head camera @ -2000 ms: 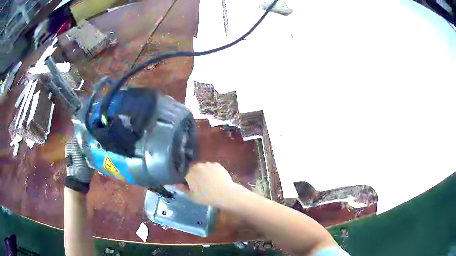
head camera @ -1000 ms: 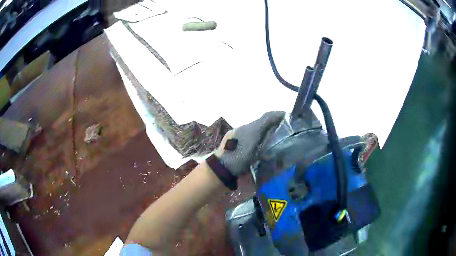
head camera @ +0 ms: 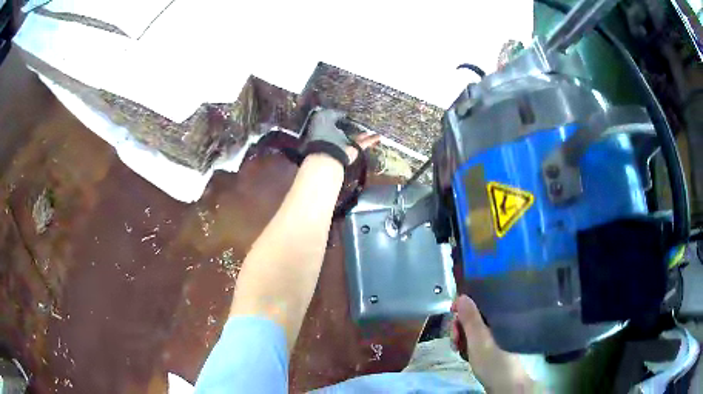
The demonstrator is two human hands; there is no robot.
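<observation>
The blue and grey cutting machine [head camera: 524, 208] stands upright at the right, with a yellow warning triangle on its motor. Its flat grey base plate [head camera: 401, 265] rests on the table, just in front of the fabric lay's cut edge. My left hand [head camera: 327, 138], in a grey mesh glove with a dark wrist strap, reaches to the stepped edge of the thick brown fabric lay [head camera: 378, 101]. Its fingers are extended and no held thing shows. My right hand [head camera: 482, 342] is bare, at the lower side of the motor, with its grip partly hidden behind it.
White marker paper [head camera: 370, 35] covers the lay. A white paper layer [head camera: 154, 169] sticks out below its left edge. The reddish-brown table [head camera: 154, 285] bears lint and a brown clump [head camera: 42, 209]. The black cable [head camera: 663, 115] curves down the machine's right side. Green floor shows behind the machine.
My left hand has let go of the machine's top and moved to the lay's edge. The machine looks larger and further right, its base plate shows fully, and my right hand has come into view.
</observation>
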